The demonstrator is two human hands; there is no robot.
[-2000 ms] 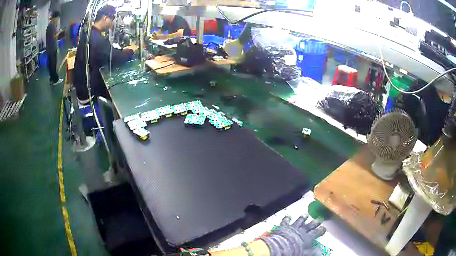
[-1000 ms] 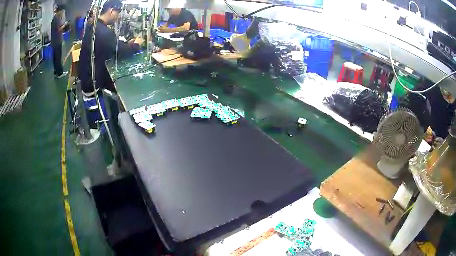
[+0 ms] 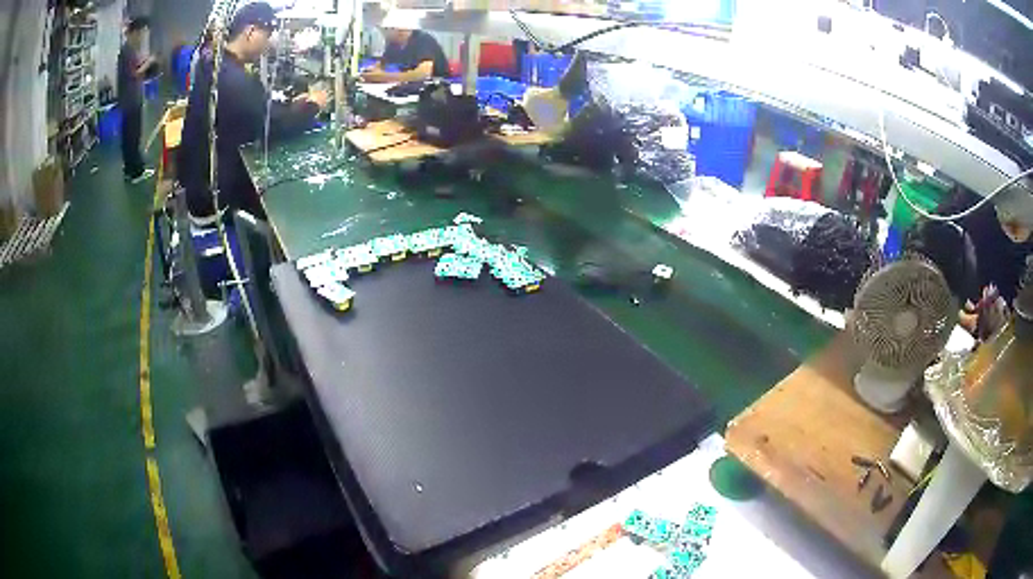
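Several green-white circuit boards (image 3: 680, 541) lie in a small group on the bright white surface (image 3: 782, 543) at the bottom of the view, cut off by the lower edge. A curved row of green-white boards (image 3: 391, 249), with yellow parts showing, lies along the far end of the black panel (image 3: 487, 396). A brownish strip (image 3: 583, 552) lies left of the near boards. Neither my left hand nor my right hand is in the picture.
A wooden board (image 3: 810, 424) with short dark rods (image 3: 878, 494) stands at right. Behind it are a small fan (image 3: 901, 317), a film-wrapped hood (image 3: 985, 407) and a white sleeve (image 3: 946, 509). A black cable heap (image 3: 804, 243) lies farther back. People are at the benches behind.
Two seconds ago a gloved hand was over the near boards; it is out of view now. The small white piece on the green bench has shifted left since one second ago.
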